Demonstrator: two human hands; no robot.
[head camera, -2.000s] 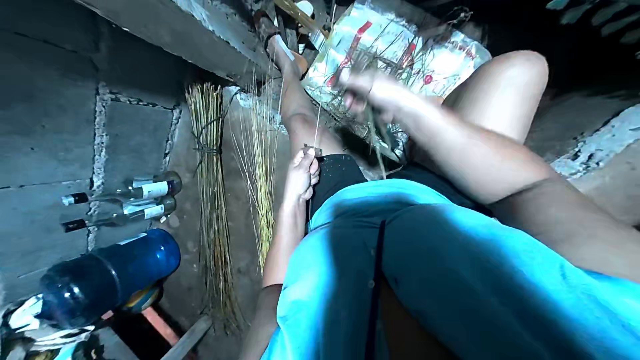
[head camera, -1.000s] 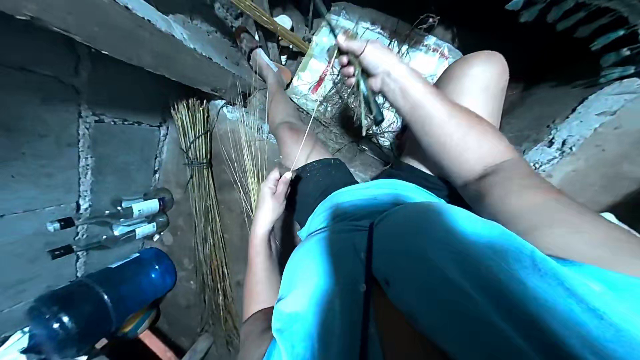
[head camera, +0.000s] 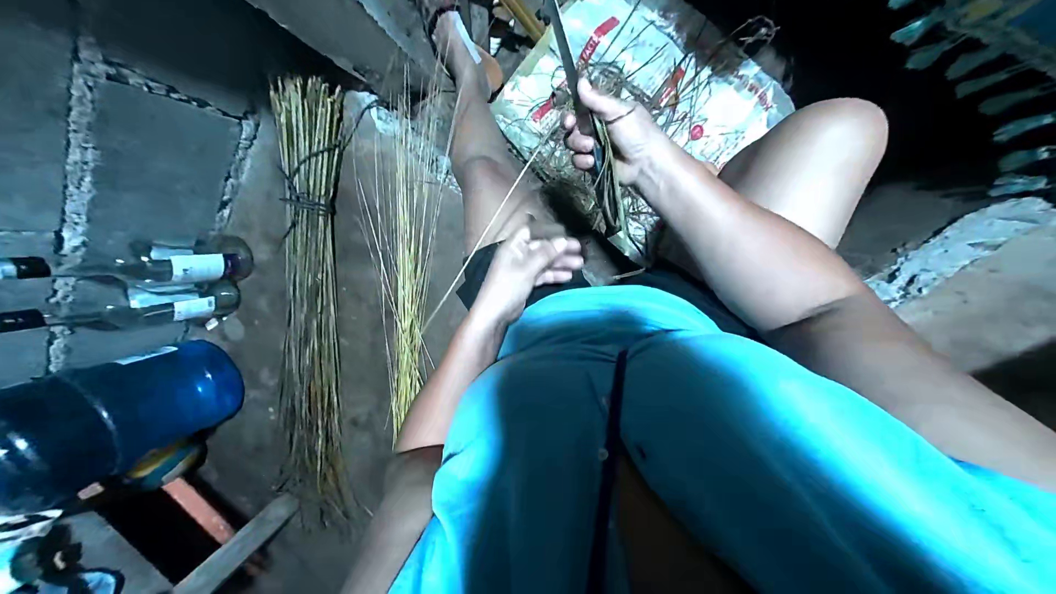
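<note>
My right hand (head camera: 615, 136) is closed around a knife (head camera: 563, 58), its blade pointing up the view, together with some green-brown plant strips (head camera: 609, 186). Below and left of it, my left hand (head camera: 536, 260) is over my thigh with its fingers apart and nothing plainly held. One thin pale stalk (head camera: 495, 216) slants past its left side. Left of my leg, a loose bunch of yellowish stalks (head camera: 408, 322) lies on the floor. Beside that is a thicker bundle of stalks (head camera: 309, 247), tied with a dark cord near its upper end.
A printed white sack (head camera: 520, 87) with plant scraps on it lies beyond my legs. Glass bottles (head camera: 198, 267) and a large blue water jug (head camera: 165, 396) are at the left. A wooden bar (head camera: 239, 544) stands at lower left, and a concrete ledge (head camera: 330, 37) runs across the top left.
My left hand has opened from its pinch on a thin stalk and moved nearer my right hand. My right hand still holds the knife and strips.
</note>
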